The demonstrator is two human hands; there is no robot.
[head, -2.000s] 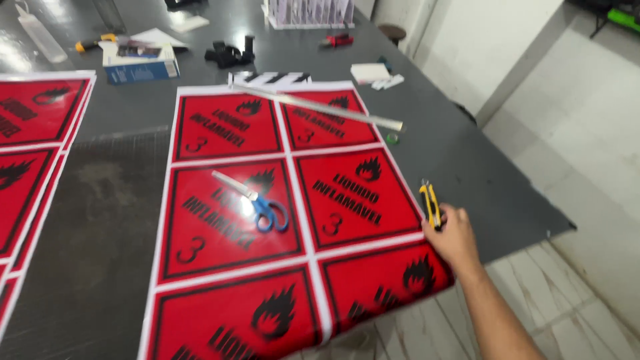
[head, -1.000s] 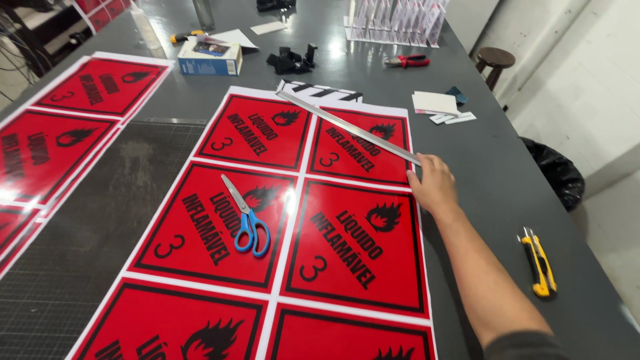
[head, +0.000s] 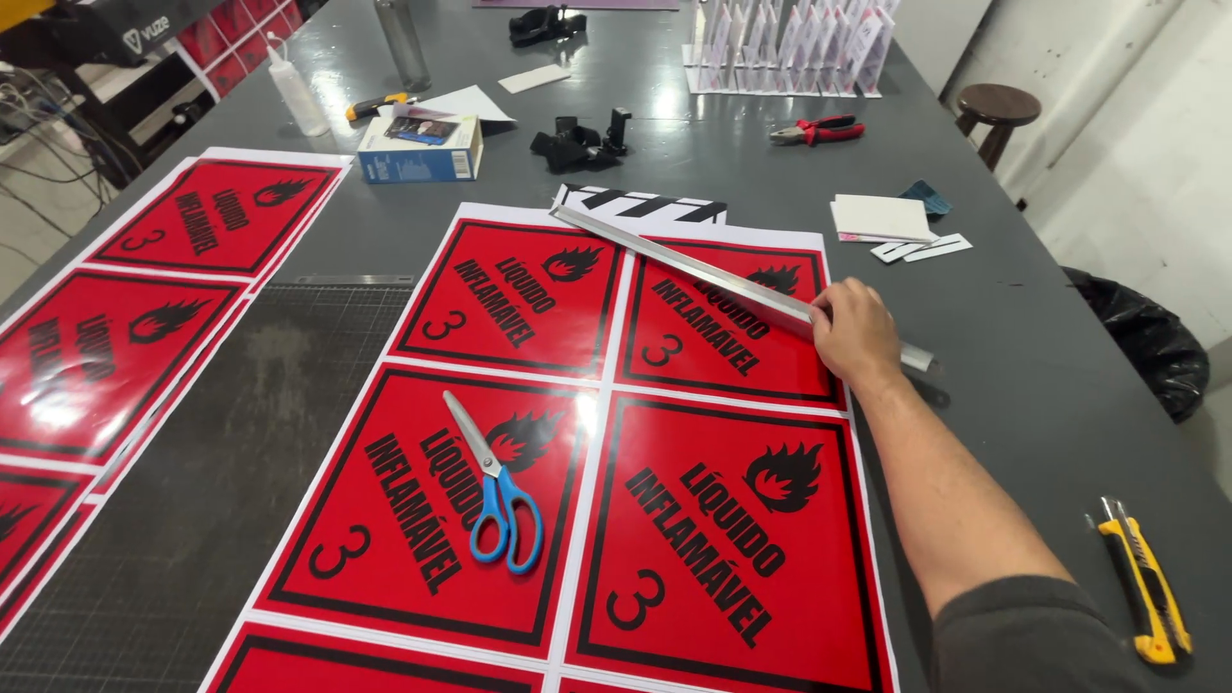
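My right hand [head: 859, 330] grips a metal straightedge [head: 693, 268] near its right end. The straightedge lies slantwise over the top of a sheet of red flammable-liquid hazard labels [head: 727, 481]. Blue-handled scissors [head: 496, 486] rest on the sheet's left column, blades pointing up and left. A yellow and black utility knife [head: 1143, 587] lies on the grey table at the right, below my forearm. Another sheet of red labels [head: 125, 337] lies at the left, beside a dark gridded cutting mat [head: 250, 443]. My left hand is out of view.
Across the table's back are a squeeze bottle [head: 296, 91], a blue and white box [head: 421, 149], black straps [head: 580, 142], red-handled pliers [head: 818, 130] and acrylic stands [head: 789, 48]. White cards [head: 881, 218] lie at the right. A stool [head: 998, 106] and black bag [head: 1141, 332] stand beyond the edge.
The utility knife, held in my right hand two seconds ago, now lies on the table. That hand has moved up to the straightedge and taken hold of it. The view has shifted.
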